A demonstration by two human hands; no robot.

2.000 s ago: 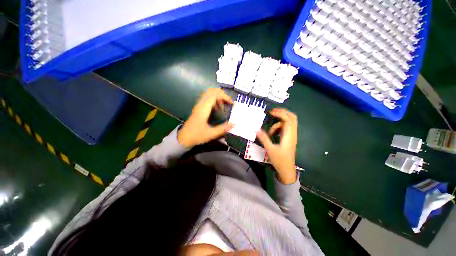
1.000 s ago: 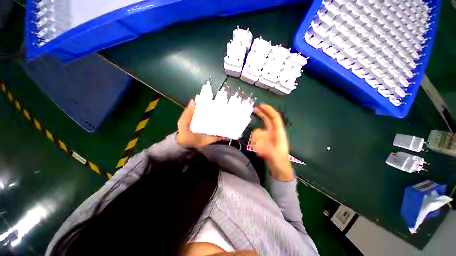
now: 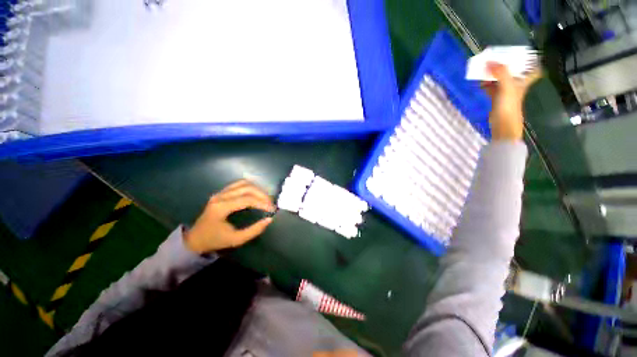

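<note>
Two groups of white power adapters (image 3: 325, 202) stand side by side on the dark green bench top. My left hand (image 3: 234, 216) is at their left end, its thumb and fingers curved and a little apart; it holds nothing that I can see, and contact with the adapters is unclear. My right hand (image 3: 508, 87) is stretched out at upper right and holds a white block of adapters (image 3: 497, 63) above the far end of the smaller blue tray (image 3: 447, 52). Rows of blurred white adapters (image 3: 426, 164) fill most of that tray.
The large blue tray (image 3: 209, 131) with a white liner (image 3: 209, 63) spans the upper left, adapters along its left side. A red-dotted label sheet (image 3: 328, 301) lies near my body. A set-aside adapter (image 3: 534, 284) is right of my right sleeve. Part of the wipes box (image 3: 508, 342) shows below.
The view has swung right. My right hand has moved from in front of my body to the upper right with adapters. My left hand has let go of its adapters and is beside the standing groups.
</note>
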